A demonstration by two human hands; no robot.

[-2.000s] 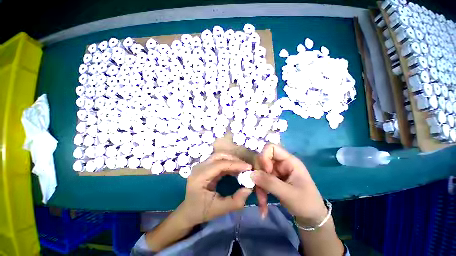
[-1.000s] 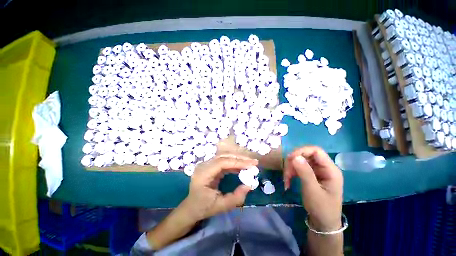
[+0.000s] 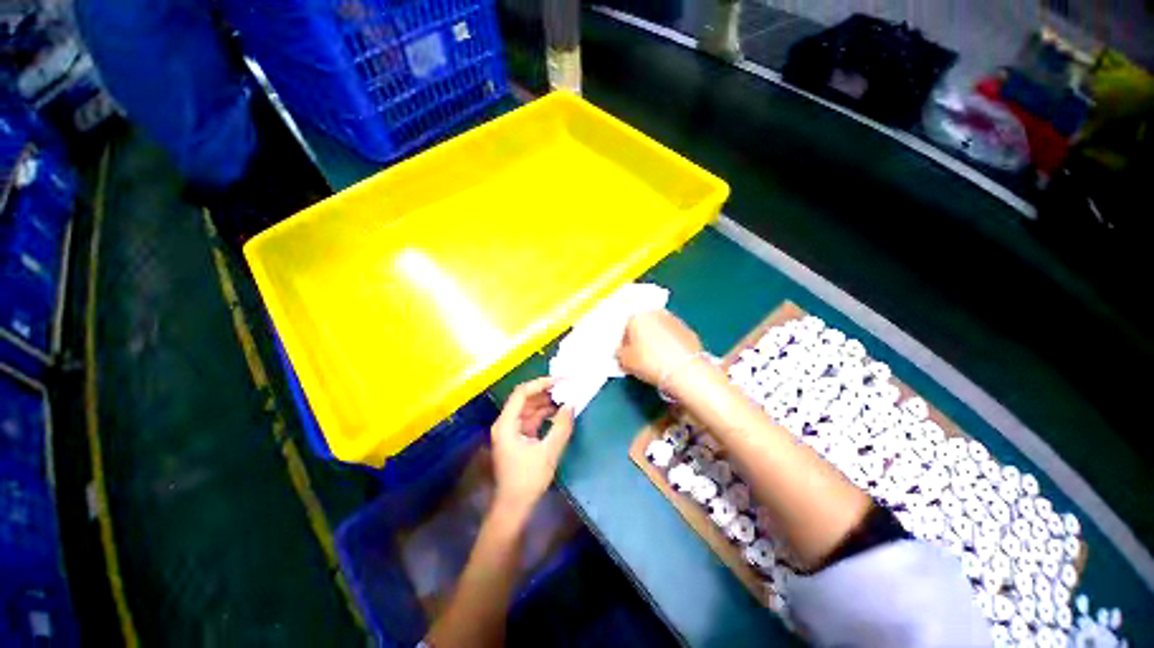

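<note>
The crumpled white cloth [image 3: 591, 355] lies on the green bench against the near side of the yellow tray. My right hand [image 3: 658, 348], with a bracelet at the wrist, grips the cloth's right side. My left hand [image 3: 529, 437] is at the cloth's lower end, fingers curled. White shows at its fingertips, but I cannot tell whether it is cloth or a small part. White-topped cylindrical units [image 3: 873, 456] stand in dense rows on a cardboard sheet [image 3: 788, 311] at the right, partly hidden by my right forearm.
The large yellow tray [image 3: 443, 266] spans the upper left of the bench. A blue crate [image 3: 392, 70] stands behind it, and another blue crate [image 3: 367, 538] is below the bench edge. A person's blue-clothed legs [image 3: 177, 89] show at upper left. A dark walkway runs at left.
The view has swung left to the tray. Both hands have moved from in front of the units to the white cloth. The unit seen in my left hand is no longer clearly visible.
</note>
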